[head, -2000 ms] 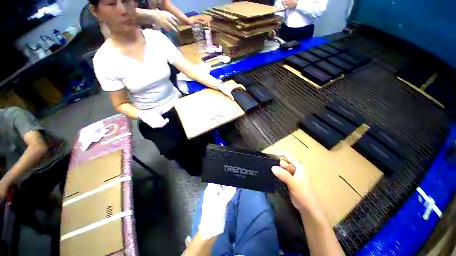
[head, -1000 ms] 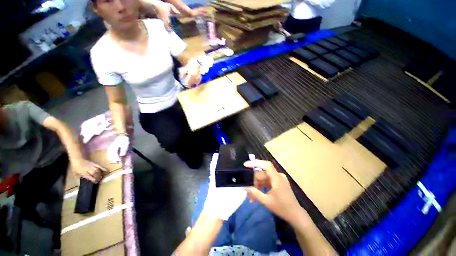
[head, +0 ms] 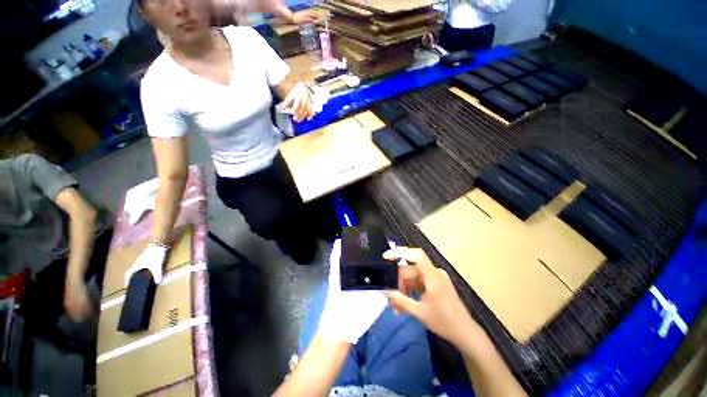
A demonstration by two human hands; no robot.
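A black device housing [head: 367,256] is held over my lap with its narrow end towards me; a small pale mark shows on that end. My left hand [head: 347,298], in a white glove, holds it from the left and below. My bare right hand [head: 422,288] has its fingertips at the housing's right side; a white bit shows by the fingers. To the right, a cardboard sheet [head: 504,264] lies on the mesh conveyor, with black housings [head: 535,182] in rows on its far part.
A person in a white shirt [head: 225,101] reaches to a housing [head: 137,301] on the side bench [head: 112,372]. Another person sits at left. Blue wrap [head: 612,364] edges the conveyor [head: 434,186]. A second cardboard sheet [head: 329,164] bears housings. Cartons [head: 380,39] are stacked behind.
The housing turned from its broad lettered face to its narrow end, and my gloved hand came up around it. The coworker's gloved hand reached the bench housing, which the seated person placed and left.
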